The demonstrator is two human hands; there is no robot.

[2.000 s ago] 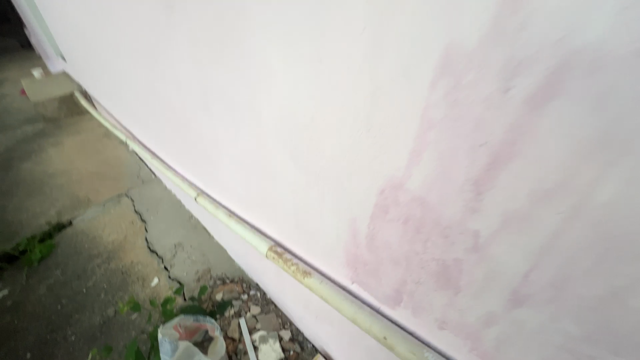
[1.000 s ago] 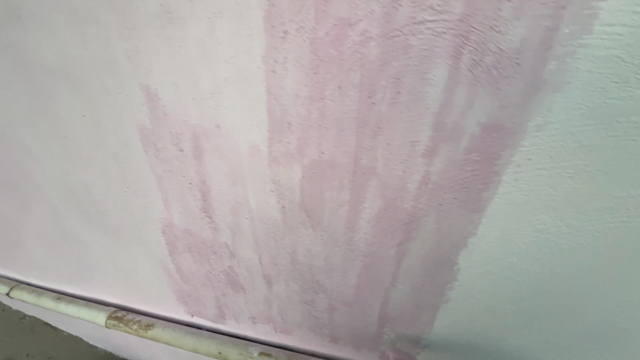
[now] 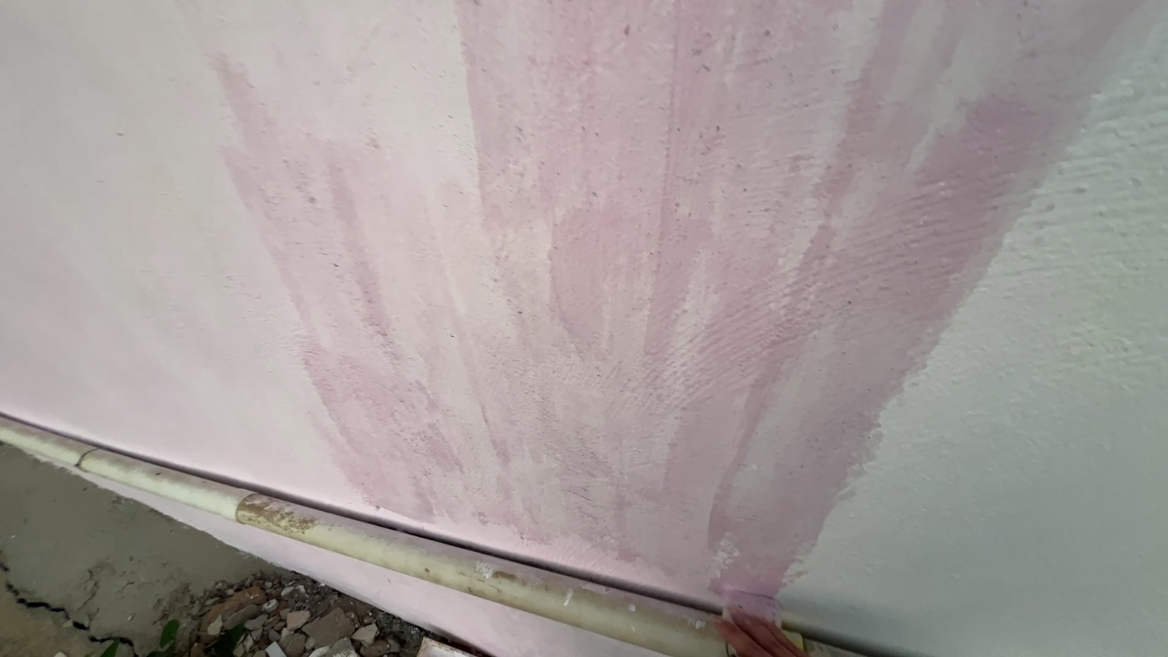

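Observation:
Near the bottom edge, right of centre, the fingers of a hand, seemingly my right hand (image 3: 759, 636), are closed around a pink-stained paintbrush (image 3: 752, 602). The brush's end rests on the wall just above the pipe. Darker pink, wet-looking streaks of paint (image 3: 620, 274) fan upward from there over the pale pink wall (image 3: 137, 228). To the right the wall surface is pale grey-green (image 3: 1031, 438). Most of the hand and the brush's handle are cut off by the frame. My left hand is not in view.
A cream plastic pipe (image 3: 392, 549) with brown stains and paint specks runs along the wall's foot, sloping down to the right. Broken rubble (image 3: 315, 625) lies below it at the lower left, beside a cracked concrete floor (image 3: 82, 538).
The view has swung right along the wall from the floor and pipe. A hand with a brush now shows at the bottom, where none was clearly visible before.

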